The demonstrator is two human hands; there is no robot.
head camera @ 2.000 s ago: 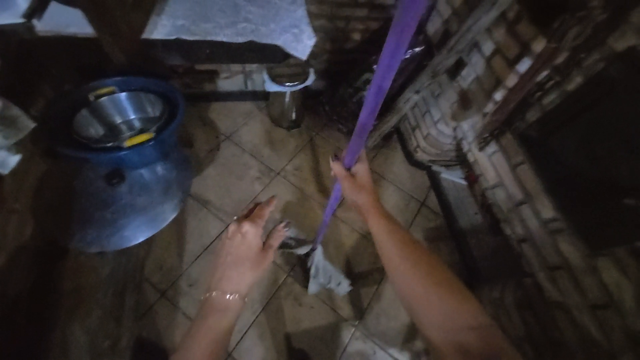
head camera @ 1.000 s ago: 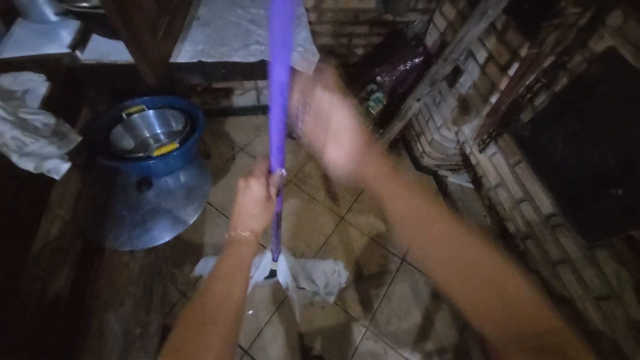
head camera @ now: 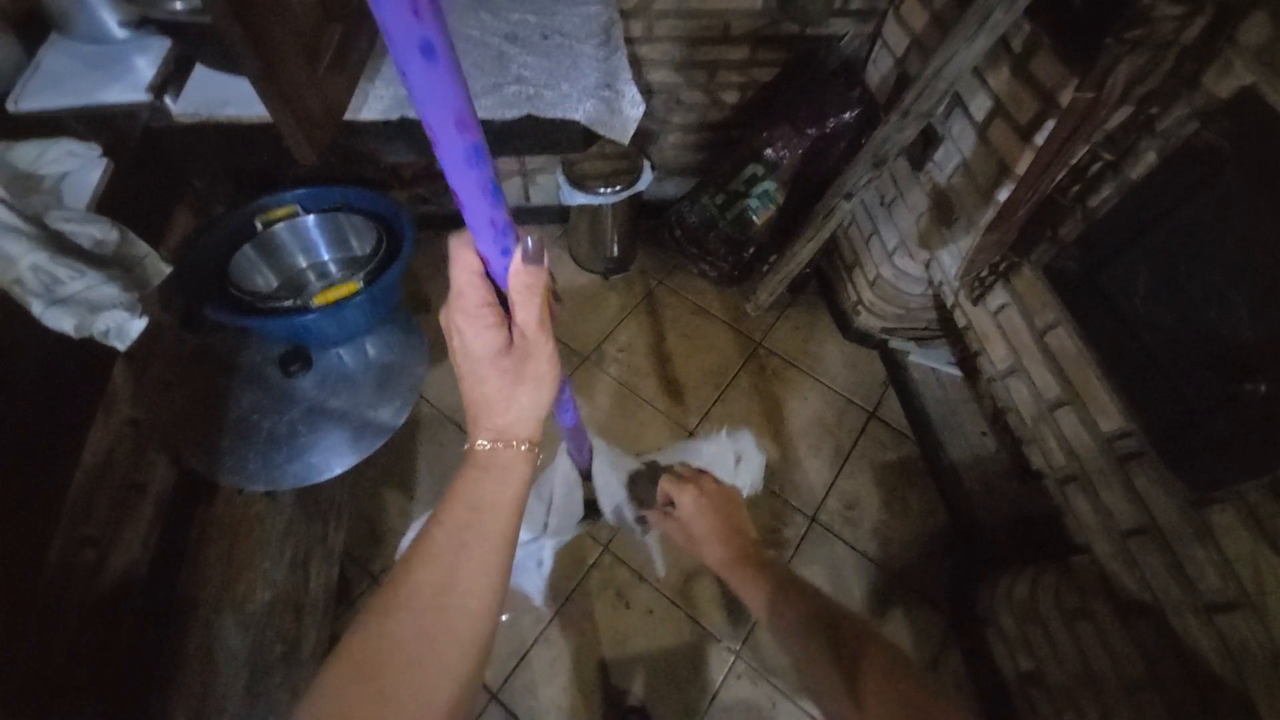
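My left hand (head camera: 505, 345), with a chain bracelet at the wrist, grips a long purple pole (head camera: 450, 130) that slants down to the floor. White cloth (head camera: 735, 462) is spread on both sides of the pole's lower end, with a dark patch on its right part. My right hand (head camera: 695, 510) is low down at that right part, its fingers closed on the cloth near the patch. The head at the pole's foot is mostly hidden by the cloth.
At left, a metal pan (head camera: 305, 255) with yellow handles sits in a blue basin (head camera: 385, 325) above a round metal lid (head camera: 330, 430). A small bin (head camera: 602, 225) and a dark bag (head camera: 750, 195) stand by the back wall. Brickwork (head camera: 1080, 350) runs along the right.
My right hand has come down from beside the upper pole to the cloth. My left hand, off the pole two seconds ago, now holds it. The cloth's right part has been drawn up somewhat.
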